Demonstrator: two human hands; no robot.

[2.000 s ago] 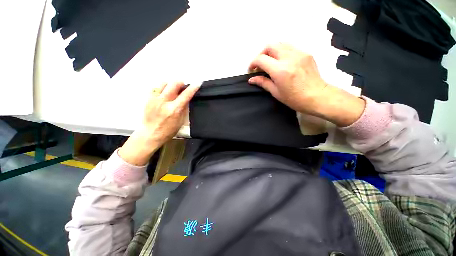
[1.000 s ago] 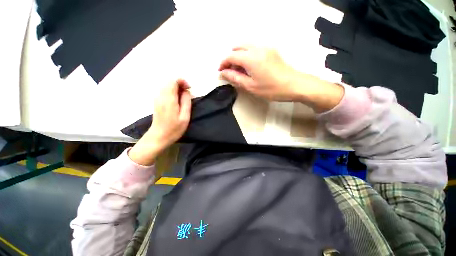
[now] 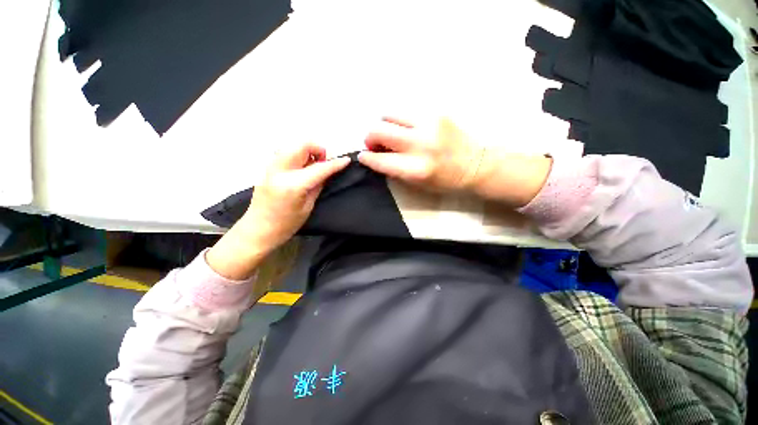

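A soft black panel (image 3: 357, 203) lies at the table's front edge against the apron, with a pointed corner sticking out to the left under my left wrist. My left hand (image 3: 287, 195) pinches the panel's far edge between thumb and fingers. My right hand (image 3: 424, 153) pinches the same edge just beside it, thumb and fingertips together, the two thumbs nearly touching. The fingers partly hide the pinched edge.
A left pile of black panels (image 3: 170, 54) with stepped tabs lies upper left. A right pile (image 3: 640, 108) lies upper right, with rumpled pieces on top. The white table cover (image 3: 399, 50) is under everything. Beige strips (image 3: 465, 212) show near my right wrist. A blue thing (image 3: 553, 270) is below the table.
The panel has swung round and shifted left since the earliest frame, uncovering the beige strips. In the last second my right hand has come down onto its far edge, and my hands are closer together.
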